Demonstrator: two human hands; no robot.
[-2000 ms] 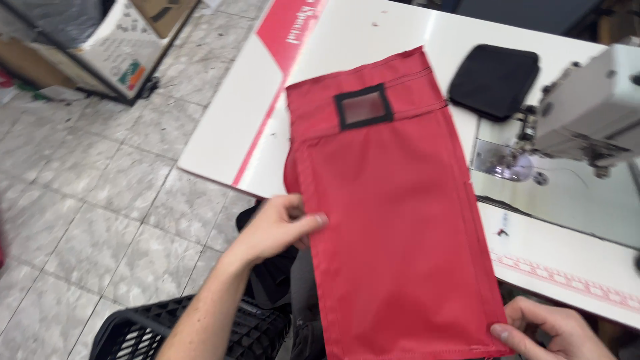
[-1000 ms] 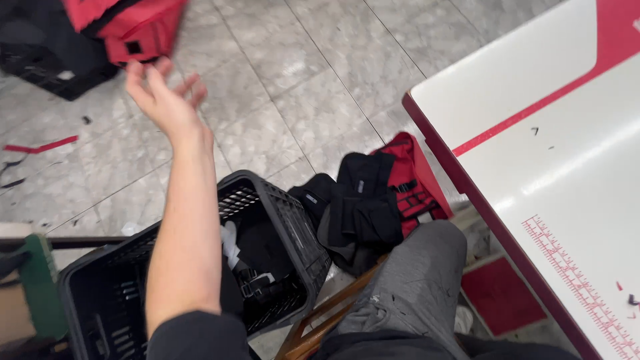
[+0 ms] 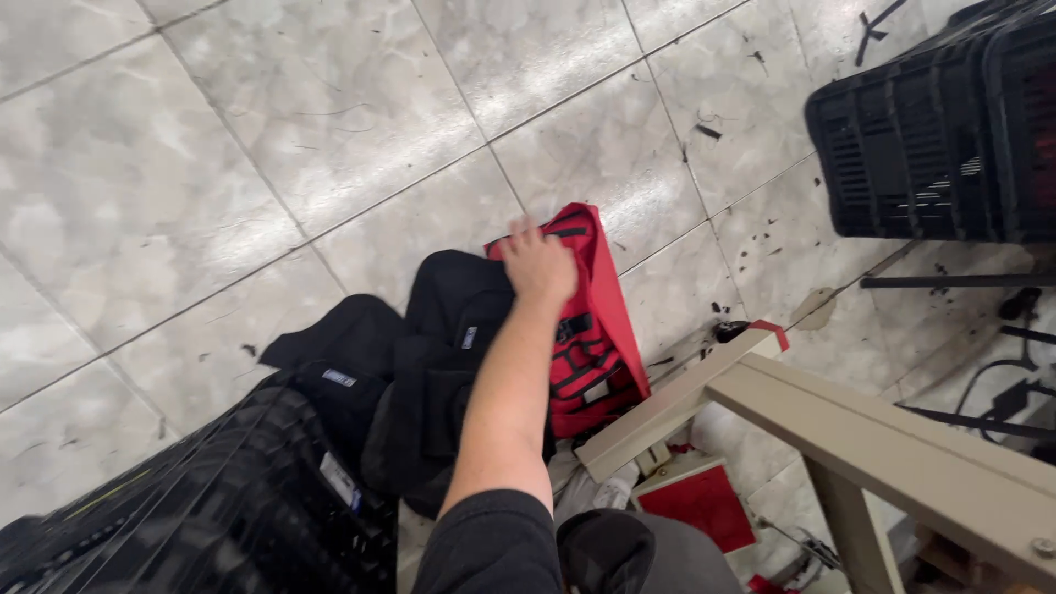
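Observation:
My left hand (image 3: 538, 262) reaches down over the upper part of a red fabric bag (image 3: 615, 309) with black straps and a black buckle, lying on the tiled floor. Its fingers look extended and somewhat apart, and blur hides the exact contact with the fabric. Black fabric pieces (image 3: 450, 289) with small labels lie against the red bag, partly under my forearm. Another black piece (image 3: 342, 375) rests to their left, beside a black plastic basket (image 3: 247, 462). My right hand is out of view.
A beige metal table frame (image 3: 874, 445) crosses the lower right, with a red pad (image 3: 697, 507) near its foot. Another black plastic basket (image 3: 907, 157) stands at upper right. My grey-clad knee (image 3: 685, 561) is at the bottom. Scraps and threads dot the floor (image 3: 396, 198).
Two seconds ago both hands were at a flat red fabric piece over the sewing table. My left hand has since moved from another red and black heap to this red bag. The view has swung widely.

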